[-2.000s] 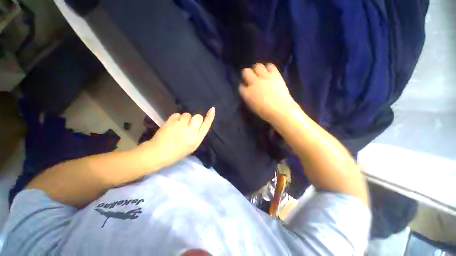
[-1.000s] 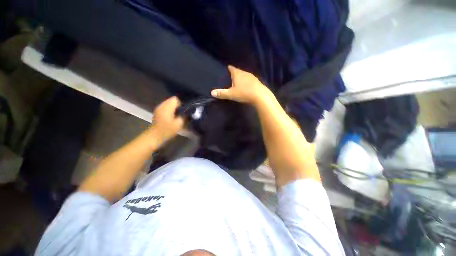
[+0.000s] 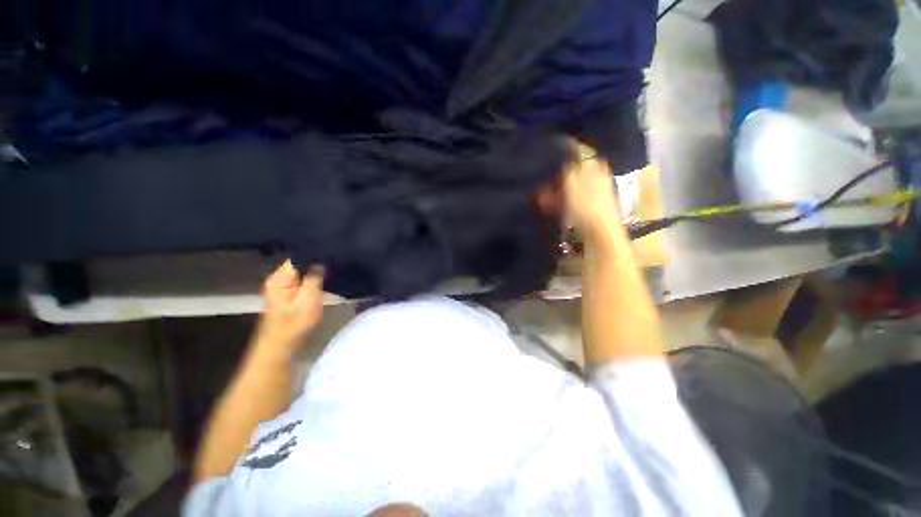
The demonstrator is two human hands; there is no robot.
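Observation:
A black garment (image 3: 434, 217) lies wrinkled over the right part of the narrow dark padded board (image 3: 131, 207). My left hand (image 3: 292, 301) is at the garment's front edge, fingers closed on the cloth. My right hand (image 3: 591, 197) is blurred at the garment's right end, with its fingers partly hidden. A small brown-orange patch shows beside it; whether it is the iron's handle cannot be told. The iron's body is not clearly visible.
A navy garment pile (image 3: 252, 71) lies behind the board. A tan pad (image 3: 648, 217) and yellow-green hose (image 3: 707, 212) are at the right, with a white container (image 3: 783, 167) beyond. A black floor fan (image 3: 747, 424) stands below right, an open box (image 3: 61, 434) below left.
The view has turned, so the board now lies level. My hands have moved apart, the right one to the garment's right end. The black garment is spread wider over the board.

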